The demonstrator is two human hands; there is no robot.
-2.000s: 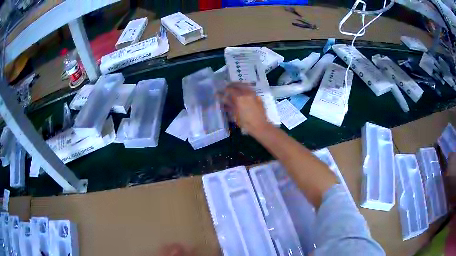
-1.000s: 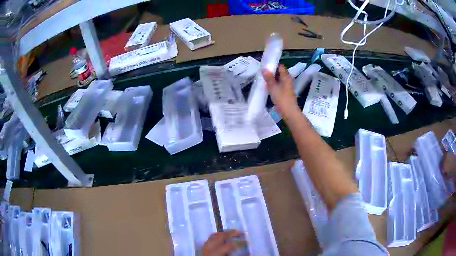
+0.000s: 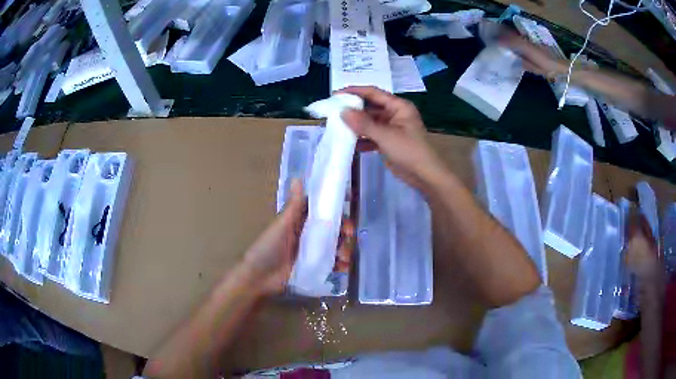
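A long white wand-shaped unit (image 3: 326,185), which looks wrapped in a thin bag with loose film at its top, is held slanted in front of me. My right hand (image 3: 385,129) grips its top end. My left hand (image 3: 285,237) holds its lower part, with fingers showing on its right side. Under it lies a translucent inner tray (image 3: 296,148), partly hidden by the unit and my left hand. A second inner tray (image 3: 395,237) lies just to the right, its pockets showing nothing I can make out.
Finished trays with black cables (image 3: 96,222) stand in a row at left. More trays (image 3: 508,185) lie at right. Cartons (image 3: 361,52) and trays cover the green belt beyond. Another person's arms (image 3: 608,85) reach in at right. A white cable (image 3: 574,66) hangs there.
My right hand has brought the white unit from over the belt to the bench. My left hand has moved up from the trays to hold it. The view has tilted down.
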